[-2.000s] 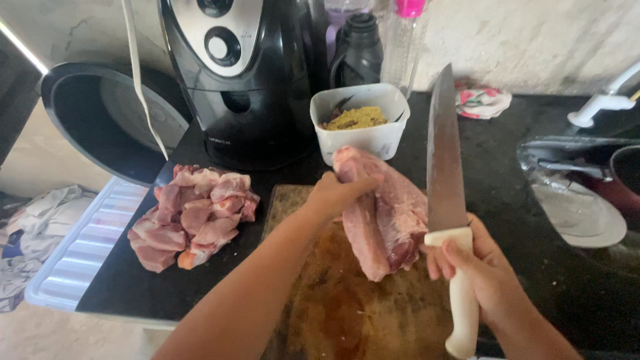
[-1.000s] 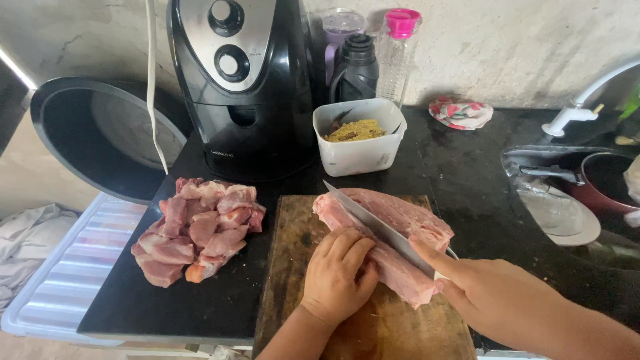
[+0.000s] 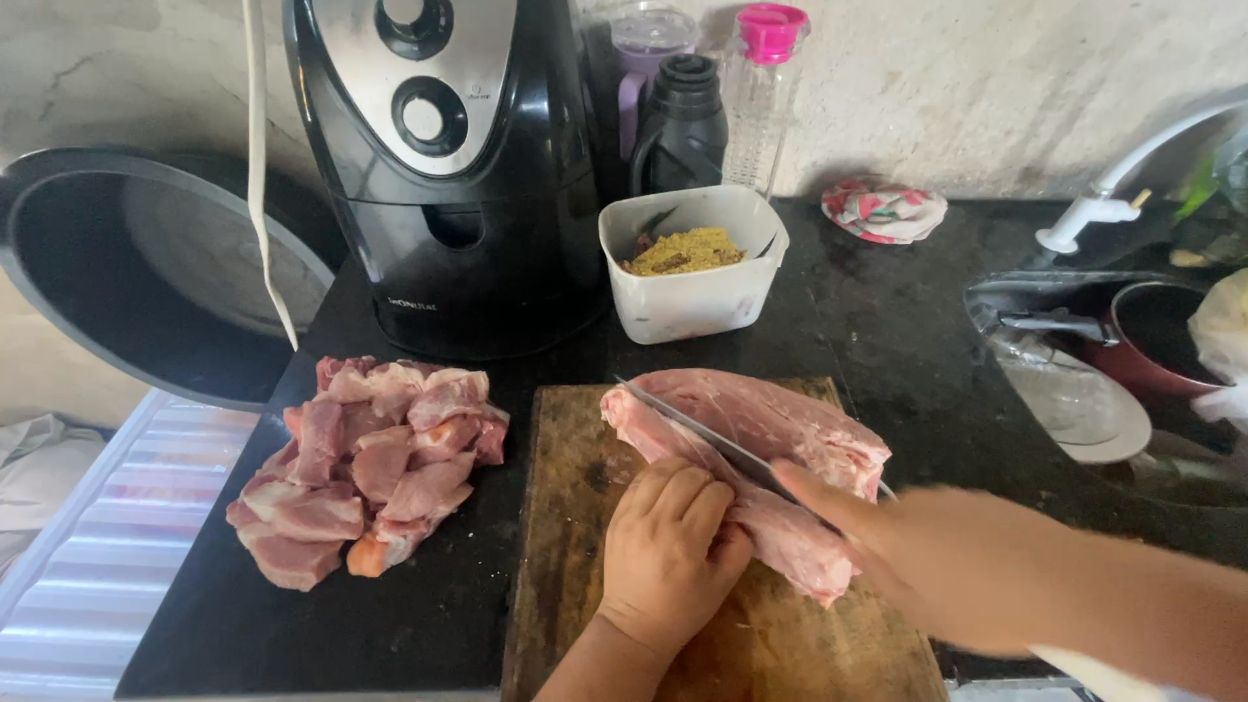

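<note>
A large piece of raw meat (image 3: pixel 780 409) lies on a wooden cutting board (image 3: pixel 575 604). My right hand (image 3: pixel 926 556) holds a kitchen knife (image 3: pixel 717 444), whose blade sits lengthwise in the meat, between its main part and a long strip on the near side. The hand is slightly blurred and hides part of the blade. My left hand (image 3: pixel 673 546) grips the near strip with bent fingers, close to the blade. Left of the board, a pile of raw meat pieces (image 3: pixel 380 458) rests on the black countertop (image 3: pixel 439 624).
A black air fryer (image 3: pixel 458 195) stands behind the pile, beside a white plastic container (image 3: pixel 697 302) of yellow seasoning. Farther back are a black thermal jug (image 3: pixel 687 127) and a pink-lidded bottle (image 3: pixel 760 107). A sink (image 3: pixel 1014 292) with dishes is at right, a large black basin (image 3: pixel 166 273) at left.
Two seconds ago the knife was upright in my right hand, off the meat, and my left hand was on top of it. Now the blade is in the meat and my left hand is on its near side.
</note>
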